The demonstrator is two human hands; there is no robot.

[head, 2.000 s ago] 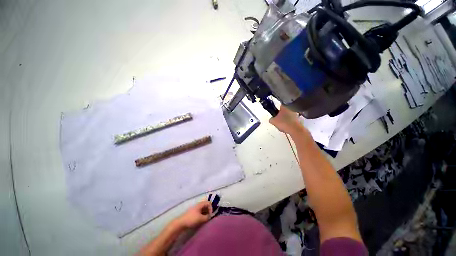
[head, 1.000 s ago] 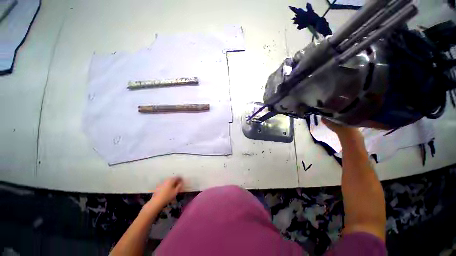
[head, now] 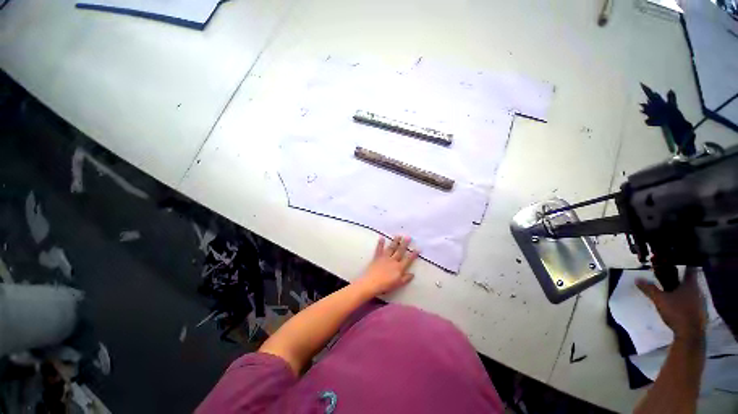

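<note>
A white paper marker (head: 405,218) tops a thin dark-edged fabric stack on the off-white table. A speckled silver metal bar (head: 403,128) and a brown metal bar (head: 403,168) lie on it, side by side and apart. My left hand (head: 392,265) rests flat with fingers spread over the stack's near edge. My right hand (head: 681,307) is around the dark machine handle (head: 665,273), thumb showing; its other fingers are partly hidden. The straight knife machine (head: 688,202) is cut off at the right. Its base plate (head: 560,257) sits on the table, right of the stack and apart from it.
White-topped dark fabric pieces (head: 635,319) lie under my right forearm. A dark star-shaped cloth bundle (head: 665,113) lies behind the machine. Other dark-edged pieces are at the far left (head: 162,10) and far right (head: 712,61). The table's curved near edge borders a scrap-littered floor (head: 235,267).
The view has swung left, so the stack shows further right and tilted. My left hand has moved from the table edge onto the stack's near edge. My right hand stays at the handle.
</note>
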